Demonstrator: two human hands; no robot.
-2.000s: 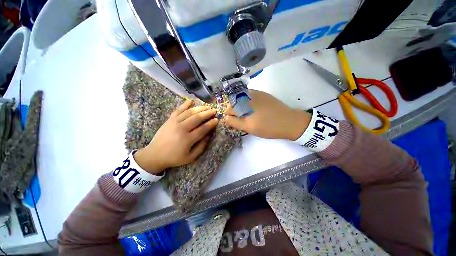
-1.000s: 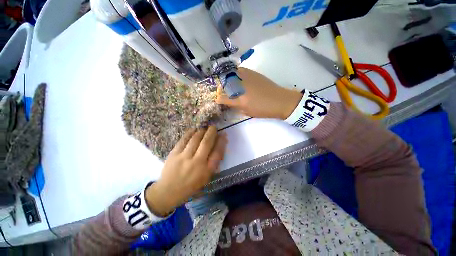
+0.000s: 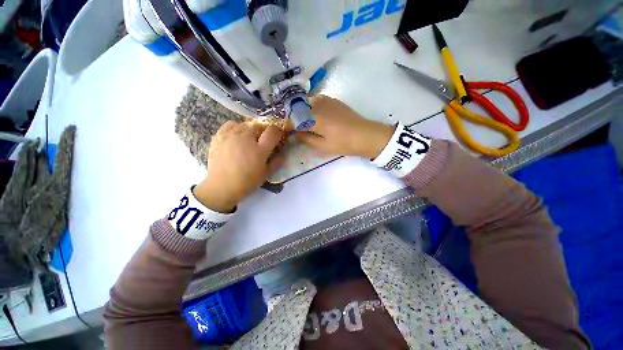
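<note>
The tweed piece [image 3: 198,122] lies under the head of the white sewing machine [image 3: 355,51], left of the needle area; much of it is hidden by my left hand and the machine. My left hand [image 3: 239,160] is on the tweed with bent fingers, its fingertips pinching the fabric edge near the presser foot. My right hand [image 3: 341,128] is just right of the foot, its fingertips at the fabric edge beside the grey-blue block [image 3: 300,115]. The exact grip of its fingertips is partly hidden by the block.
Scissors with orange and red handles [image 3: 481,126] lie right of the machine, beside a yellow-and-black tool [image 3: 449,63]. A dark rounded rectangle [image 3: 563,72] is at far right. Stacked tweed pieces [image 3: 34,205] lie at far left. A measuring strip [image 3: 307,236] runs along the table's front edge.
My left hand has moved from the table's front part up to the fabric near the foot. Less tweed now shows left of the foot. My right hand stays beside the foot.
</note>
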